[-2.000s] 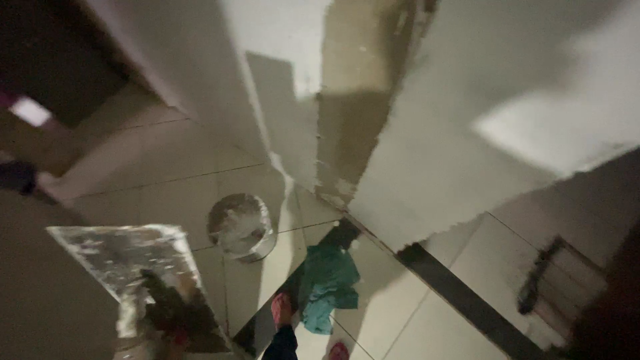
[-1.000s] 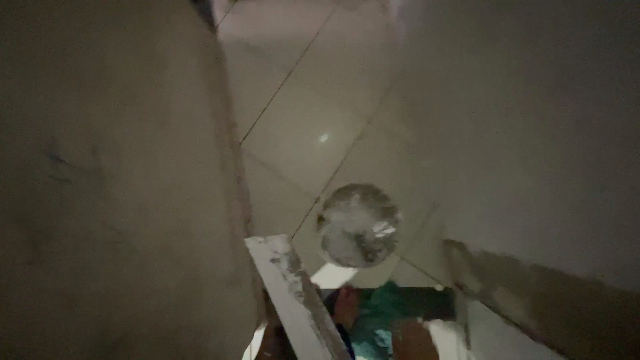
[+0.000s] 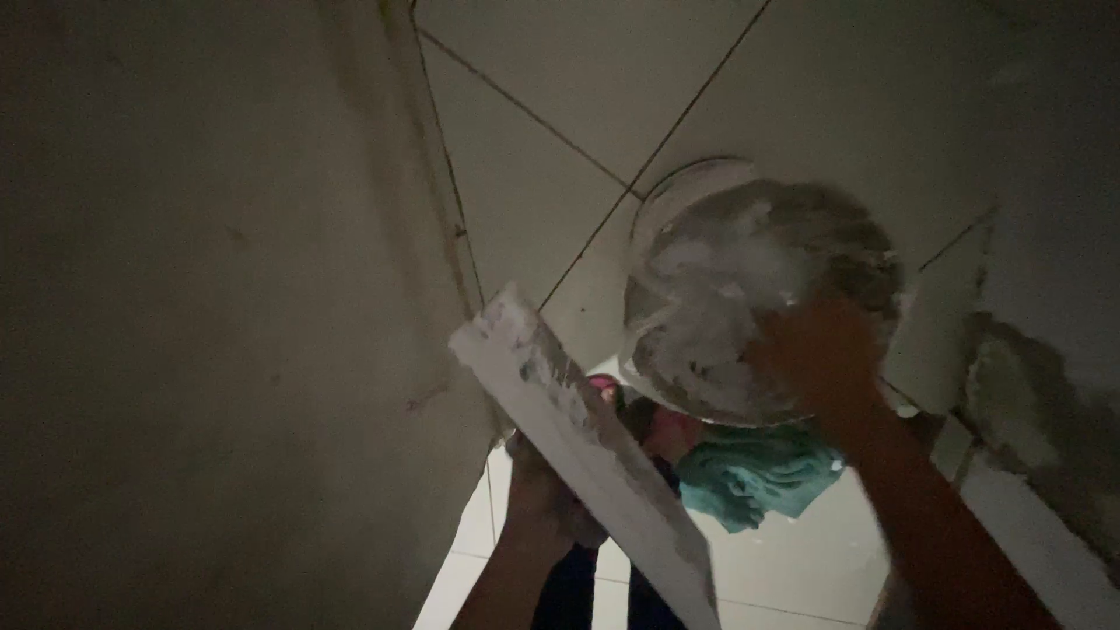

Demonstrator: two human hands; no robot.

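Note:
My right hand point(image 3: 814, 354) reaches into a round bucket point(image 3: 634, 289) of pale wet plaster or filler point(image 3: 717, 280). Its fingers are blurred and dark against the mix, so whether they grip something is hidden. At the lower middle, my left hand point(image 3: 560, 499) is closed beneath a long flat board or blade point(image 3: 595, 464) smeared with white plaster. That board slants from upper left to lower right, its top end left of the bucket.
A crumpled teal cloth point(image 3: 757, 477) lies on the tiled floor point(image 3: 542, 105) just below the bucket, near my feet. A plain wall point(image 3: 219, 306) fills the left side. On the right, a partly coated wall point(image 3: 1041, 402) shows a rough patch.
The bucket now appears much nearer, and my right hand is inside it, where no hand showed one second ago. The plastered board is still held at the lower middle.

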